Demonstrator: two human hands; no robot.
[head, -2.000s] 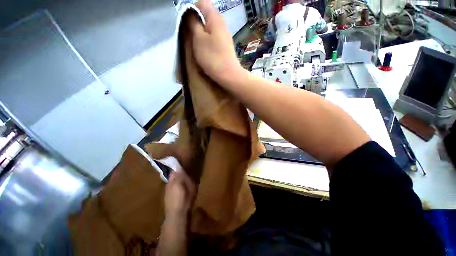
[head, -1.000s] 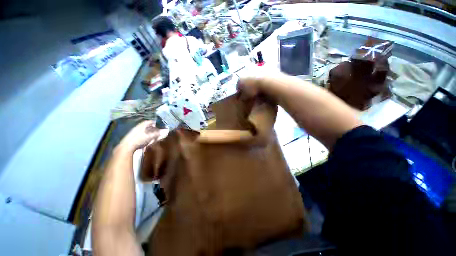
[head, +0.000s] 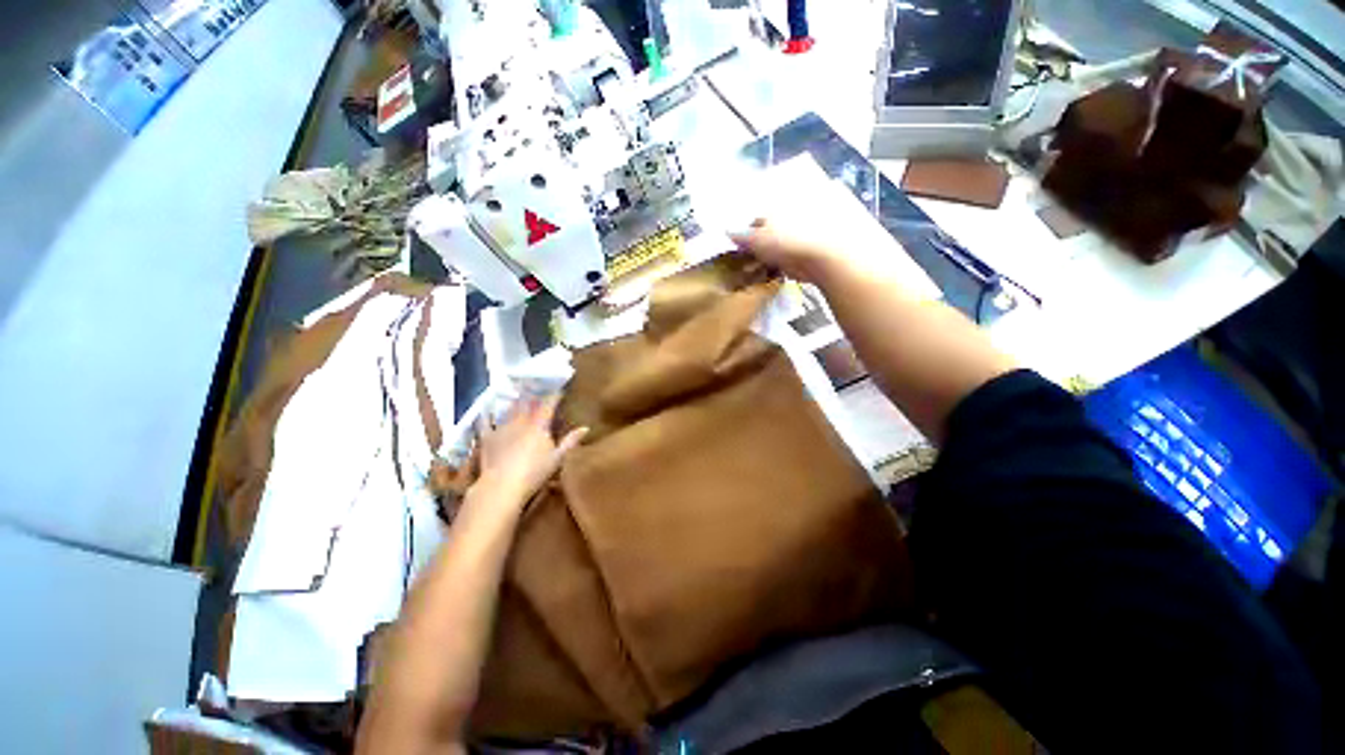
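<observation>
A large brown bag panel lies folded and rumpled over the table's front edge and my lap. Its upper part is below the white head of the pattern sewing machine. My left hand is on the panel's left upper part, with the fingers partly hidden in the cloth. My right hand holds the panel's upper right corner by the machine plate. The yellow clamp frame shows just beyond the cloth.
White-backed panels are piled left of the machine. The control screen stands at the back right. Dark brown pieces lie right of it. Snips lie on the dark plate's right side. A blue crate is at the right.
The panel has come down lower and flatter in front of the machine. My left hand has moved right and inward onto the cloth. The white-backed pile has come into view.
</observation>
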